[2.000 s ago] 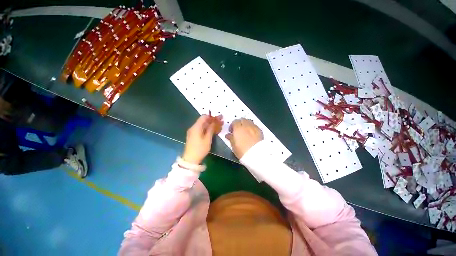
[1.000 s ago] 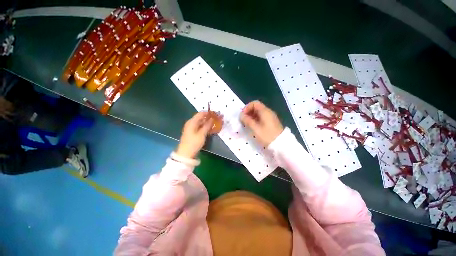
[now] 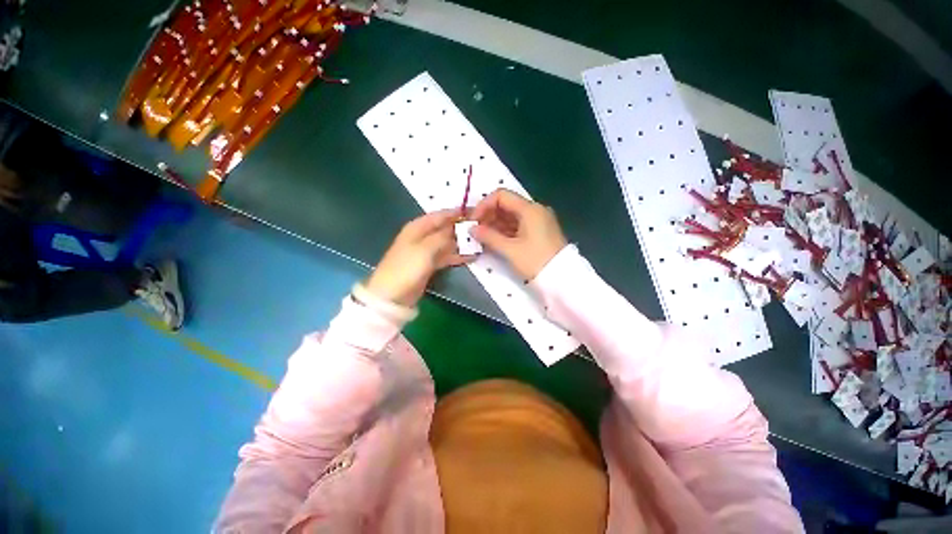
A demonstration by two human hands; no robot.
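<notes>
A small white pad (image 3: 468, 238) with a dark dot is held between my two hands, with a thin red lead (image 3: 467, 192) sticking up above it. My left hand (image 3: 421, 252) holds the wired part from the left. My right hand (image 3: 519, 234) touches the pad from the right with thumb and fingers. The amber of the part is mostly hidden by the fingers and pad. A white dotted pad sheet (image 3: 426, 132) lies on the dark green bench under and behind my hands.
Amber strips with red leads (image 3: 224, 78) lie fanned at upper left. A second dotted sheet (image 3: 649, 156) lies right of my hands. A heap of white padded parts (image 3: 846, 276) covers the right side. A person's shoe (image 3: 160, 295) is on the blue floor at left.
My right hand has moved from the sheet to my left hand, and a white pad now shows at the wired part. The view has shifted slightly, so the bench items appear higher.
</notes>
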